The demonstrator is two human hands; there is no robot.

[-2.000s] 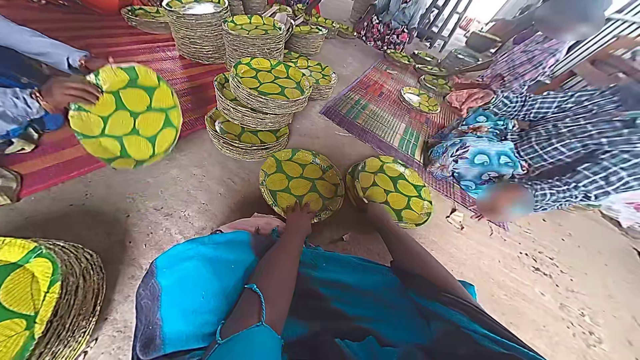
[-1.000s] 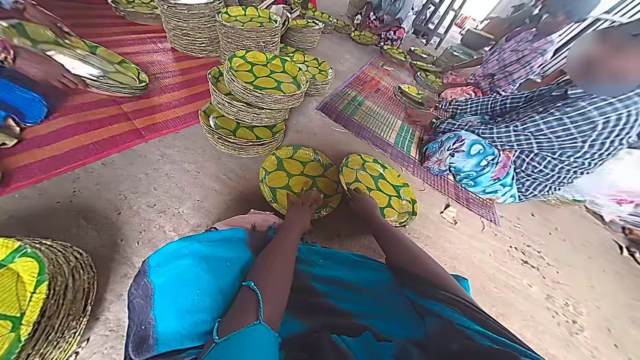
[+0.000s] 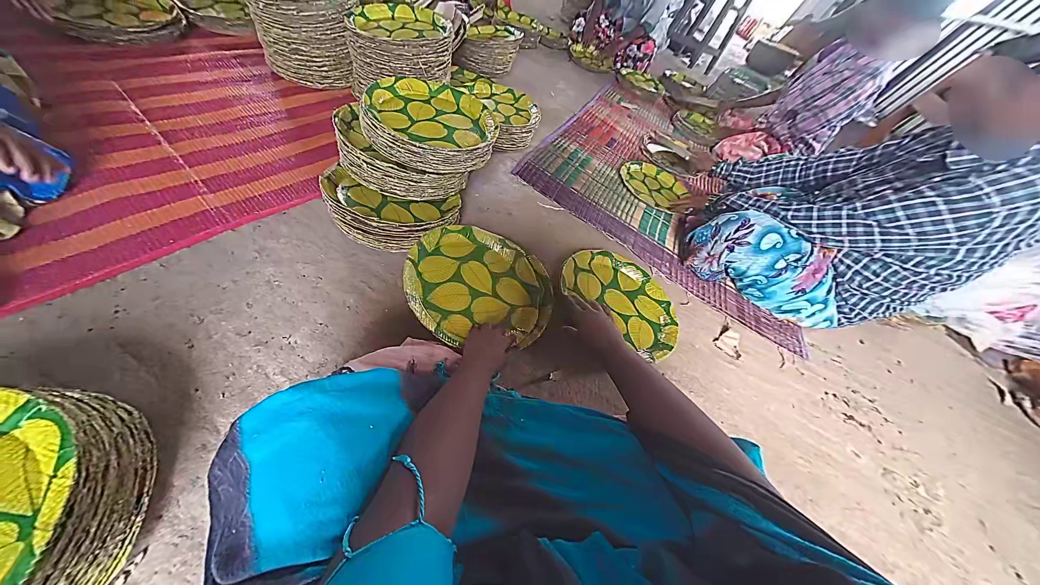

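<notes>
Two round plates with a yellow leaf pattern on green are in front of my lap. My left hand (image 3: 490, 337) is on the near rim of the left plate (image 3: 475, 280); its fingertips lie over the patterned face, and whether the thumb is under the rim cannot be seen. Another rim shows behind that plate's right side. My right hand (image 3: 591, 321) touches the left edge of the right plate (image 3: 626, 302), fingers over the rim. The two plates stand slightly apart, both near the bare floor.
Stacks of like plates (image 3: 429, 114) rise just beyond, with a taller stack (image 3: 301, 41) behind. A big stack (image 3: 106, 479) is at lower left. A striped red mat (image 3: 171, 138) lies left. On a woven mat (image 3: 585, 162) at right, a person in a checked shirt (image 3: 877, 203) handles a plate.
The co-worker at left has moved a plate away from the near part of the red mat toward the upper left. My hands stay at the two plates, which have shifted slightly apart.
</notes>
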